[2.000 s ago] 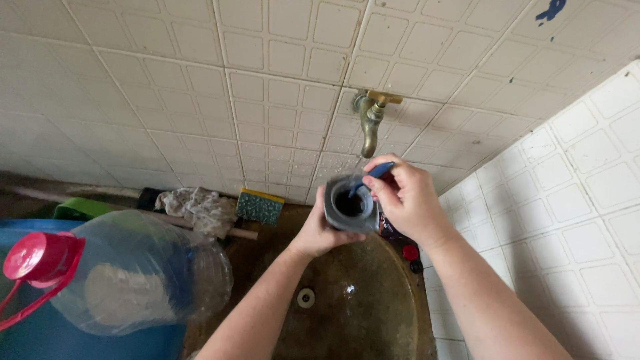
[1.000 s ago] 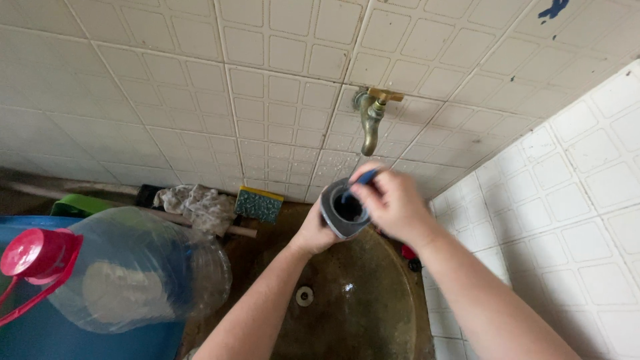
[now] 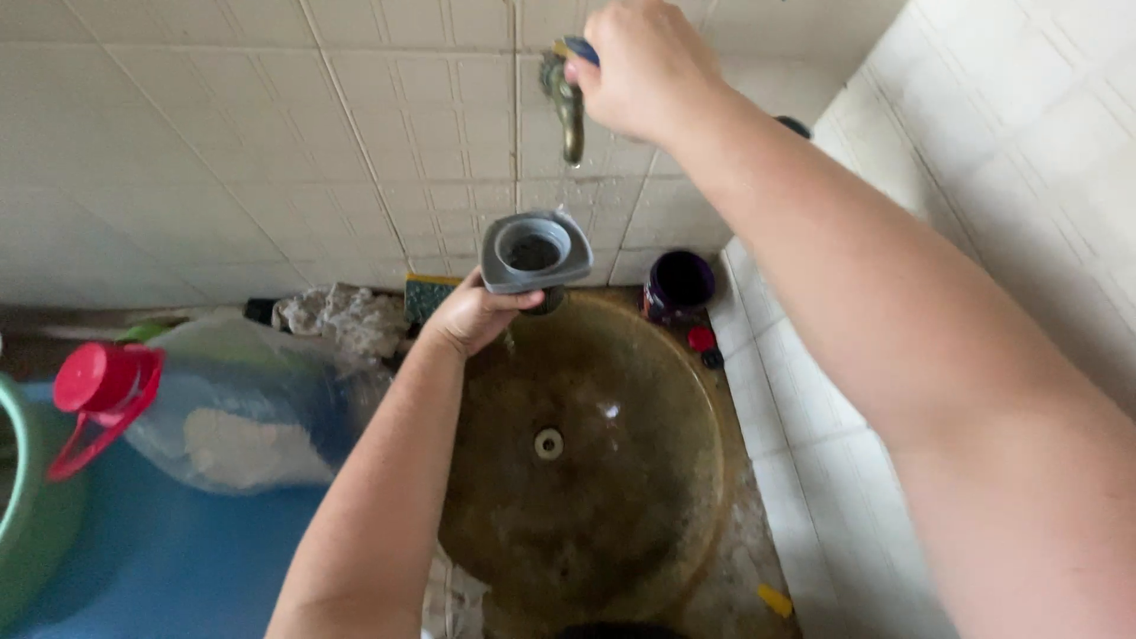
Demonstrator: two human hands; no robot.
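Observation:
My left hand [image 3: 484, 311] holds a grey plastic fitting with a square flange and round opening [image 3: 537, 251] over the near wall side of a stained round basin [image 3: 586, 506]. My right hand [image 3: 643, 67] is raised at the handle of a brass wall tap [image 3: 568, 106], with a blue thing [image 3: 581, 51] pinched in its fingers. What this blue thing is cannot be told. Some water drops show between the spout and the fitting. The inside of the fitting looks dark. My right fingers partly hide the tap's handle.
Left of the basin lie a large clear plastic bottle with a red cap [image 3: 102, 382], a crumpled rag [image 3: 342, 318], a sponge [image 3: 430, 297] and a green tub [image 3: 44, 506]. A dark purple container [image 3: 679, 284] and a red cap [image 3: 700, 338] stand by the right wall.
My right hand has left the opening of the fitting and moved up to the tap with the blue thing. My left hand still holds the fitting. The view has shifted.

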